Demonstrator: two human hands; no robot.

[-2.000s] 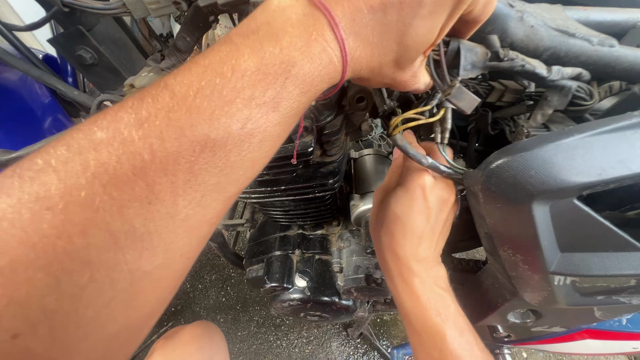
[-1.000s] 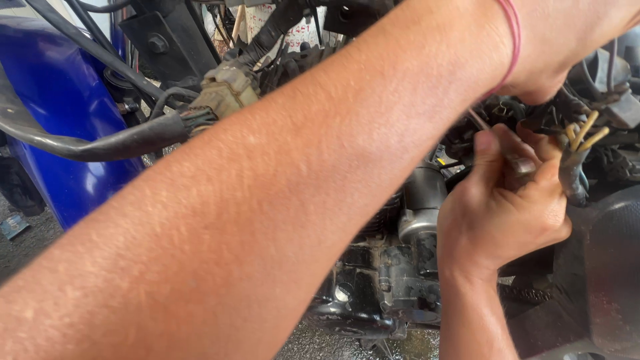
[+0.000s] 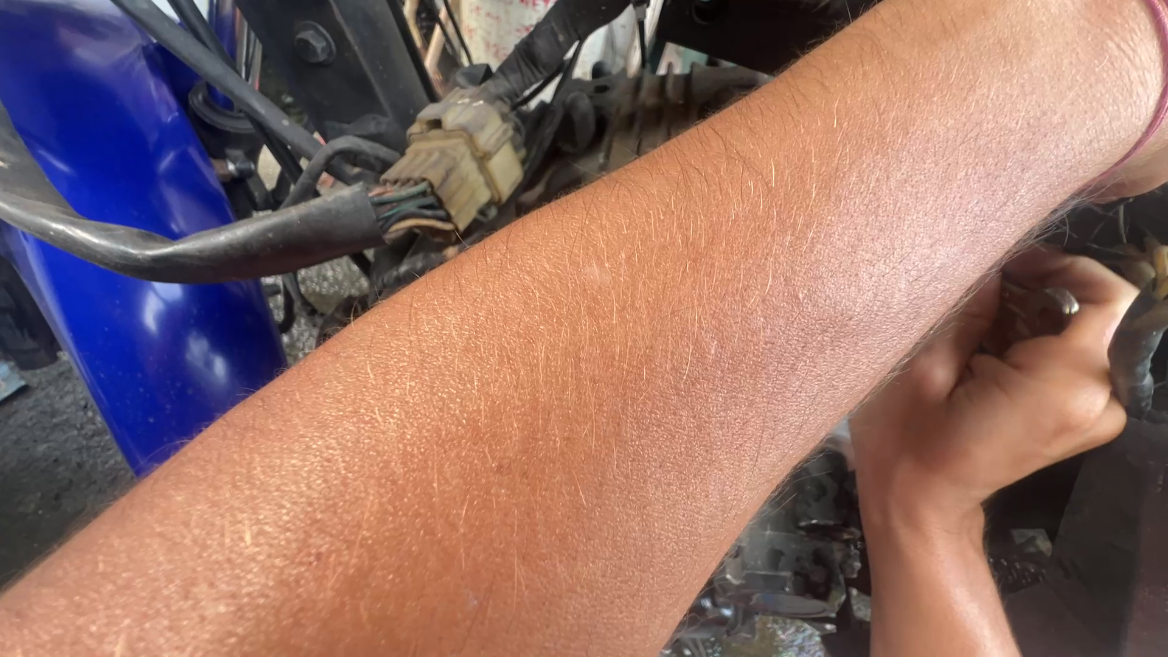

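Observation:
My left forearm crosses the view from lower left to upper right, with a pink cord at the wrist. Only a sliver of my left hand point(image 3: 1136, 178) shows at the right edge; its fingers are out of view. Below that wrist, my right hand point(image 3: 1031, 388) is closed around a small metal tool point(image 3: 1049, 306), whose rounded end sticks out between thumb and fingers. A dark wire sleeve point(image 3: 1136, 356) with yellowish wires at its top lies against the right hand's knuckles. My forearm hides much of the motorcycle's middle.
A yellowed plastic wire connector point(image 3: 474, 160) joins a black-sleeved wiring harness point(image 3: 182, 246) at upper left. Behind it are a glossy blue body panel point(image 3: 137, 228) and a black bracket with a bolt point(image 3: 315, 43). Engine parts point(image 3: 785, 557) show beneath my forearm.
The view has shifted strongly toward the motorcycle's blue panel. My left hand, in view two seconds ago at the wires, is now mostly beyond the right edge.

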